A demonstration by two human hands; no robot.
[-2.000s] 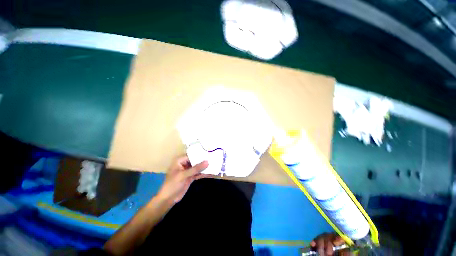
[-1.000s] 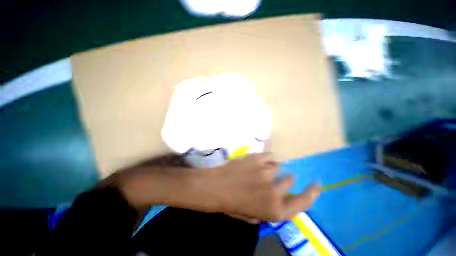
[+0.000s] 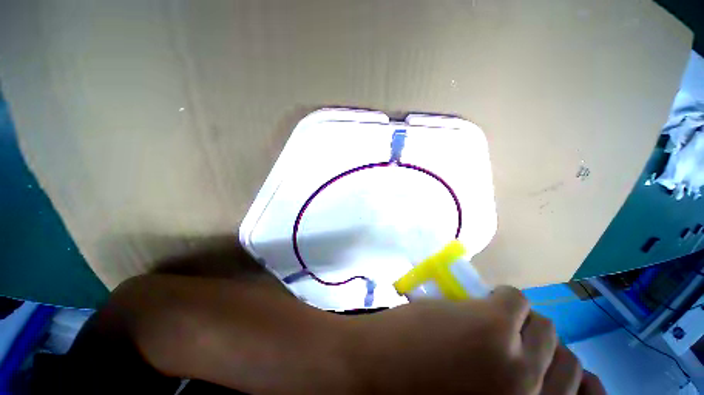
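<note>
The white housing (image 3: 378,208) lies flat on the cardboard sheet (image 3: 231,62), its edge notch at the top. A dark red wire loop (image 3: 296,231) forms a near circle on it, with a short curved tail. Grey tape pieces (image 3: 398,145) hold the wire near the notch and at the loop's lower ends. The yellow front of the caulking gun (image 3: 440,271) is over the housing's lower right. My left hand (image 3: 502,339) reaches across from the left, its curled fingers around the gun's barrel; the contact is mostly hidden. My right hand is not in view.
A crumpled white tissue heap (image 3: 691,150) lies on the green surface (image 3: 617,239) at the right. Below the bench at the lower right are a blue floor, a frame, a dark cable and a white box (image 3: 689,332).
My left hand has left the housing and crossed right to the gun. The housing now shows its notch at the top. The view is closer, and my right hand has gone out of view.
</note>
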